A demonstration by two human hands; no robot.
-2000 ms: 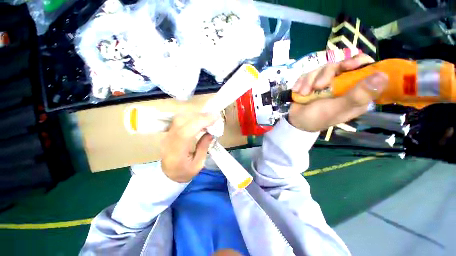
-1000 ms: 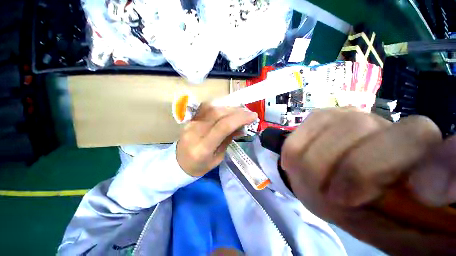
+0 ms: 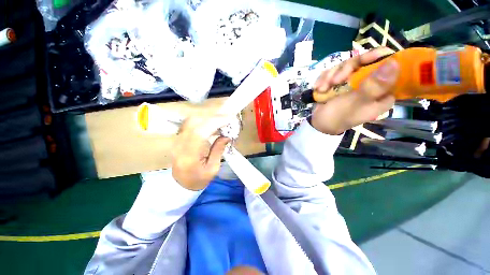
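My left hand (image 3: 194,153) holds the tripod leg set (image 3: 248,173) near its small round hub (image 3: 230,129). Its three white legs with orange-yellow ends are spread apart over the cardboard. My right hand (image 3: 352,96) is closed around the orange electric screwdriver (image 3: 419,72), which lies roughly level with its dark nose pointing left. The nose meets the dark mechanism of the screw feeder (image 3: 293,99), which sits in a red case. Whether a screw is on the tip is too small to tell.
The cardboard work board (image 3: 129,153) lies under the left hand. Behind it, open clear plastic bags (image 3: 188,64) of small parts rest on a black parts tray (image 3: 72,80). Black slotted trays (image 3: 21,118) stand at left. Dark rods with white ends (image 3: 397,126) lie at right.
Since one second ago, the screwdriver has moved from near the hub, close to the camera, away to the feeder. The leg set has turned, so its legs now show spread.
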